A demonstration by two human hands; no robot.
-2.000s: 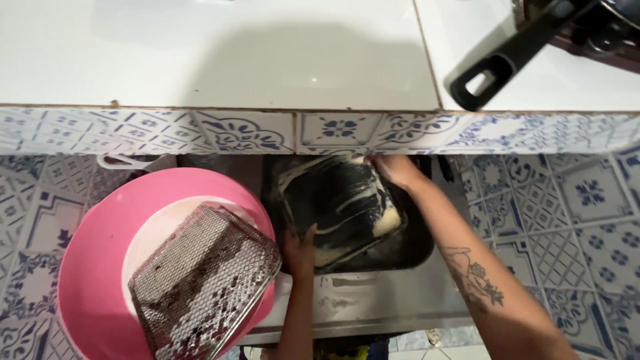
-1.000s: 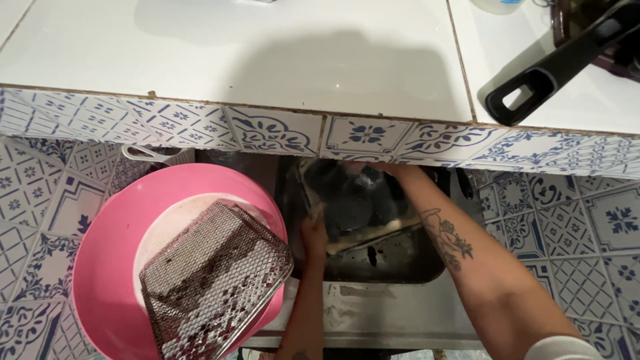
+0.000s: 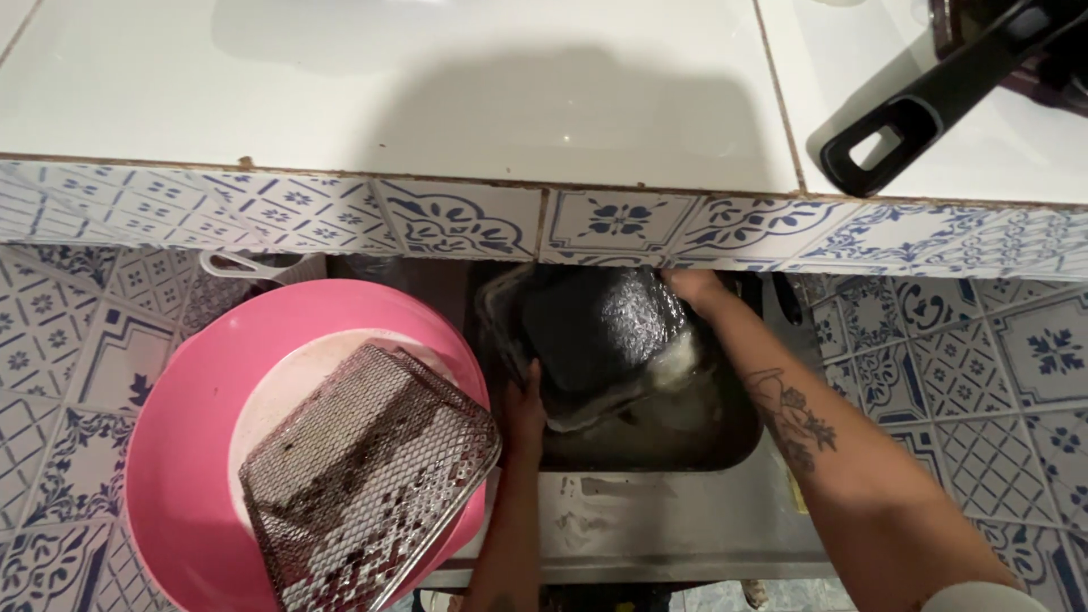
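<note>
A dark rectangular tray [image 3: 569,331], wet and shiny, lies tilted in the metal sink [image 3: 722,442] beneath the tiled ledge. My left hand [image 3: 524,412] grips its left side, with the thumb over the rim. At its upper right edge is my right hand [image 3: 693,289], whose fingers are partly hidden by the ledge and the tray. Pale suds or water show at the tray's lower right corner. Left of the sink, a pink plastic basin [image 3: 178,408] holds a metal mesh basket [image 3: 365,476] with dark residue on it.
Above the sink runs a white tiled ledge [image 3: 476,102] with a patterned front. A pan's black handle [image 3: 892,136] overhangs its right part. A white plastic basket [image 3: 263,268] sits behind the basin, and a dark utensil handle [image 3: 786,297] lies right of the sink.
The pale suds that covered much of the tray's surface two seconds ago are mostly gone, and the surface now looks dark and wet. Both hands stay at the tray.
</note>
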